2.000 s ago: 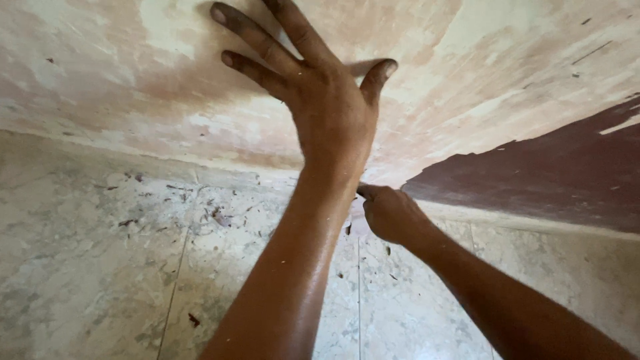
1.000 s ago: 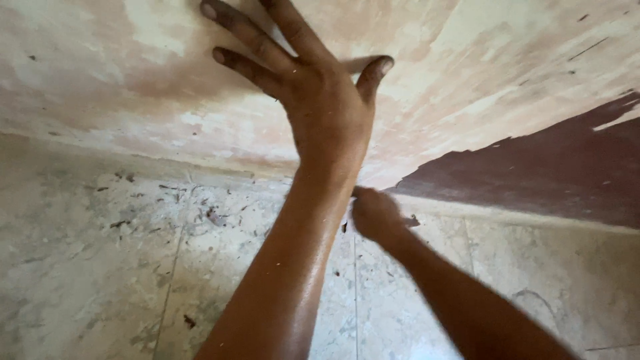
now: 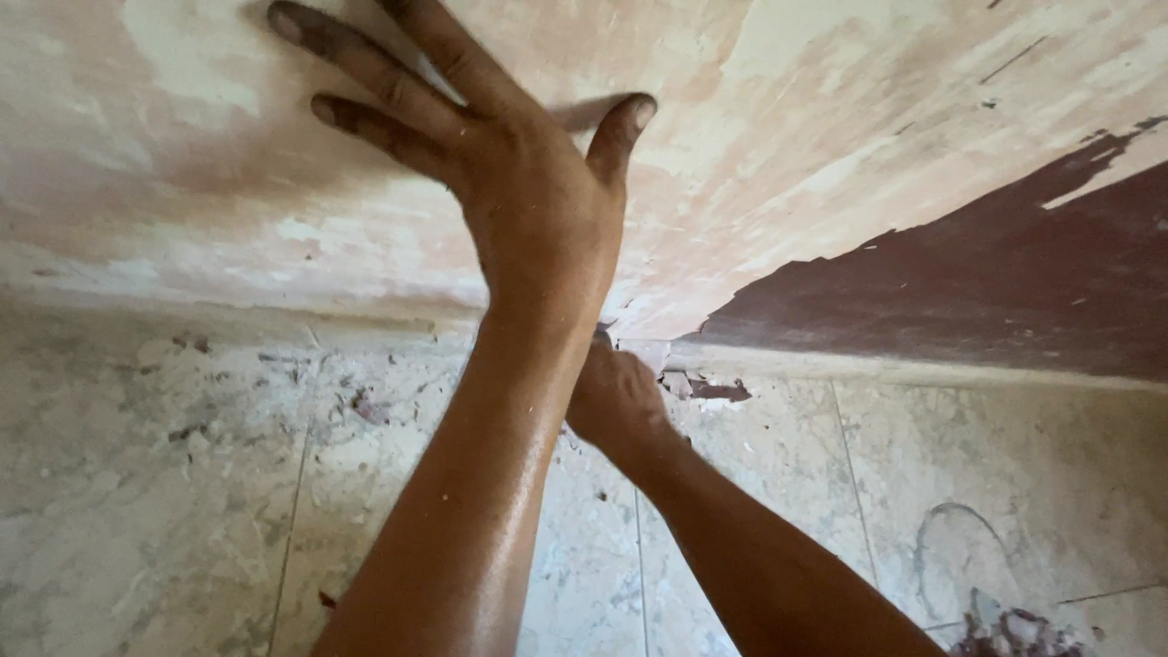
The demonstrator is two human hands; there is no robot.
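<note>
My left hand [image 3: 538, 173] lies spread on the pale, patchy wall [image 3: 776, 109], fingers apart and nothing in it. Below it, partly behind my left forearm, my right hand [image 3: 620, 392] is closed around a small dark tool, low at the foot of the wall. Only a bit of the tool [image 3: 601, 337] shows above the fingers, so its kind cannot be told. To the right, dark maroon paint [image 3: 958, 265] with a ragged edge still covers the lower wall. Loose maroon paint flakes [image 3: 721, 391] lie just right of my right hand.
A narrow pale ledge [image 3: 876, 367] runs along the foot of the wall. The marbled tile floor [image 3: 766, 520] carries scattered paint chips [image 3: 370, 406] at the left and a heap of flakes [image 3: 1022, 634] at the lower right.
My left hand stays spread on the wall. My right hand has kept low by the wall's foot, and more loose paint flakes show just right of it. The view has shifted slightly.
</note>
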